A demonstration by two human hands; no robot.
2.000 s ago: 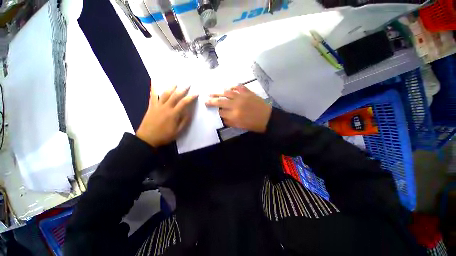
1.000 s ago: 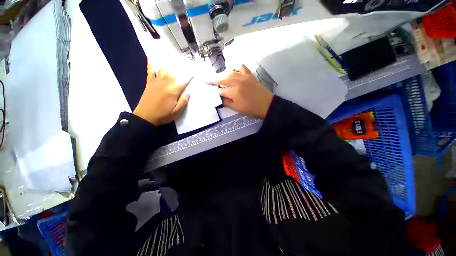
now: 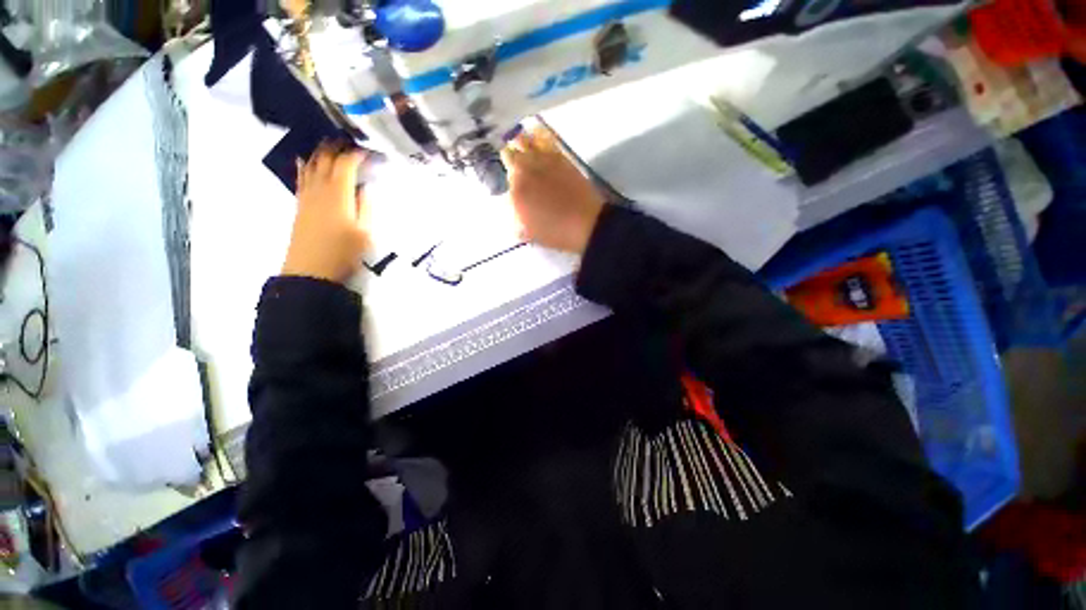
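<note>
My left hand [image 3: 328, 215] is at the left of the machine head, its fingertips on the lower end of a navy panel [image 3: 286, 95], which lies bent and angular. My right hand [image 3: 550, 191] is beside the presser foot [image 3: 486, 167], with its fingers curled; whether it holds fabric is hidden. Glare washes out the white area between my hands, so fabric edges there are unclear. A thin dark line and small dark scraps [image 3: 381, 262] show on the white surface below the needle area.
The white machine head [image 3: 536, 60] with blue stripe spans the top. Stacked white pieces [image 3: 113, 250] lie left. Loose white sheets [image 3: 703, 191], yellow-green snips [image 3: 753, 137] and a dark flat object [image 3: 843, 129] lie right. A blue basket [image 3: 953, 346] with an orange packet [image 3: 852, 290] is lower right.
The white piece with navy edging has left the spot between my hands. My left hand moved up onto the navy panel, which is now bent. My right hand moved up beside the presser foot. The view shifted.
</note>
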